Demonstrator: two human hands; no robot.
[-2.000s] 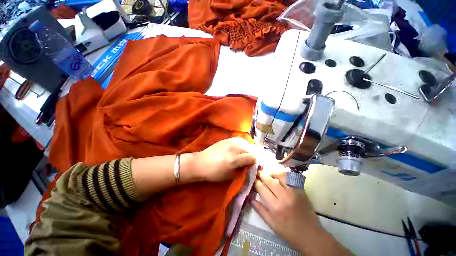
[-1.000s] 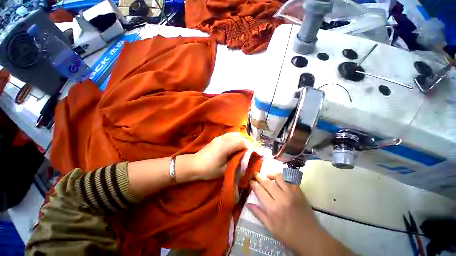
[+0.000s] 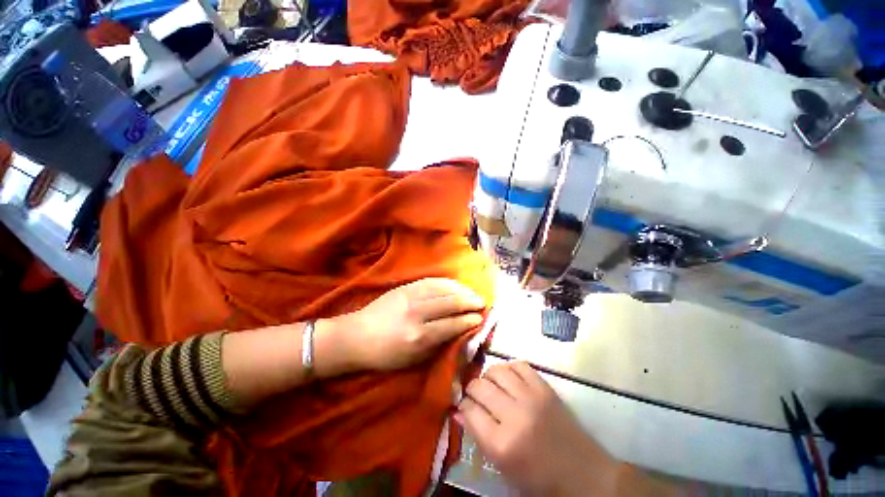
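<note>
A rust-orange garment piece [image 3: 301,218] lies in folds across the table and hangs over its front edge. A narrow white strip [image 3: 443,448] runs along its right edge. My left hand [image 3: 412,325] lies on the cloth just left of the needle area, fingers pressing near the edge. My right hand [image 3: 509,413] is lower right, its curled fingertips pinching the cloth edge and strip. The sewing machine [image 3: 679,184] stands at right. Bright lamp glare hides the presser foot and needle.
Pointed snips [image 3: 803,442] lie at the right. A gathered orange bundle [image 3: 442,39] lies behind the cloth. A plastic bottle [image 3: 121,112] and another machine [image 3: 49,107] stand at left. The shiny take-up guard [image 3: 573,214] juts out near the hands.
My right hand has moved down and left, away from the needle area, onto the edge. My left hand has moved slightly down and lies flatter. The view has shifted slightly.
</note>
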